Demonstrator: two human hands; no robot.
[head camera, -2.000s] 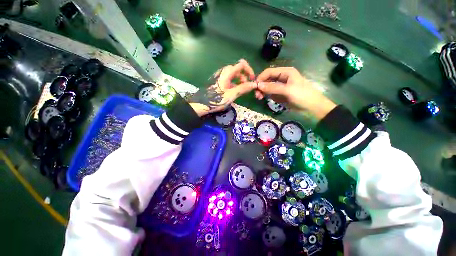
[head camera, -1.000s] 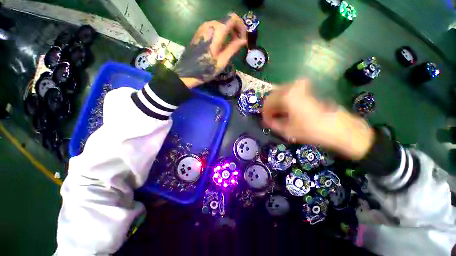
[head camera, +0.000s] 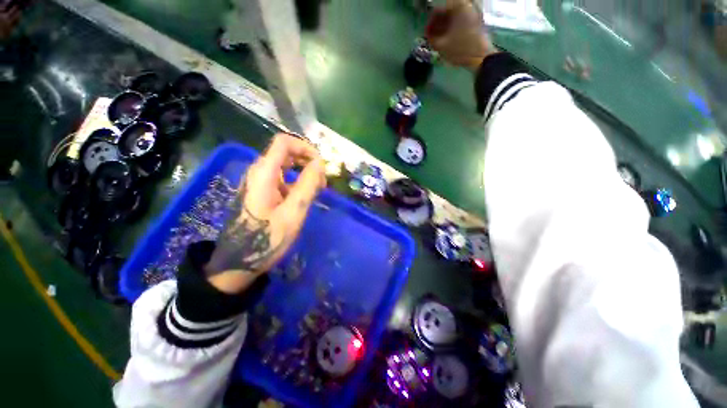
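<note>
My left hand (head camera: 275, 203) is above the blue plastic tray (head camera: 391, 291), thumb and fingertips curled close together; whether a tiny part is between them cannot be told. The tray holds loose small metal parts (head camera: 191, 227) and a round base with a pale disc (head camera: 339, 351) and a red glow. My right hand (head camera: 458, 33) is stretched out over the green belt at the top, small and blurred, beside a dark light unit (head camera: 418, 64); its grip cannot be told. Another light unit (head camera: 405, 103) stands nearer, with a pale disc (head camera: 410, 149) beside it.
Black round housings (head camera: 111, 179) are piled left of the tray. A pale upright post (head camera: 283, 72) stands at the belt's metal edge (head camera: 351, 151). Right of the tray lie LED boards, one glowing pink (head camera: 408, 373), and bases (head camera: 434, 323). A blue-lit unit (head camera: 663, 201) is far right.
My right hand has moved from over the boards up and away across the belt. My left hand has come back over the tray. The view has shifted, and the tray appears lower and further right.
</note>
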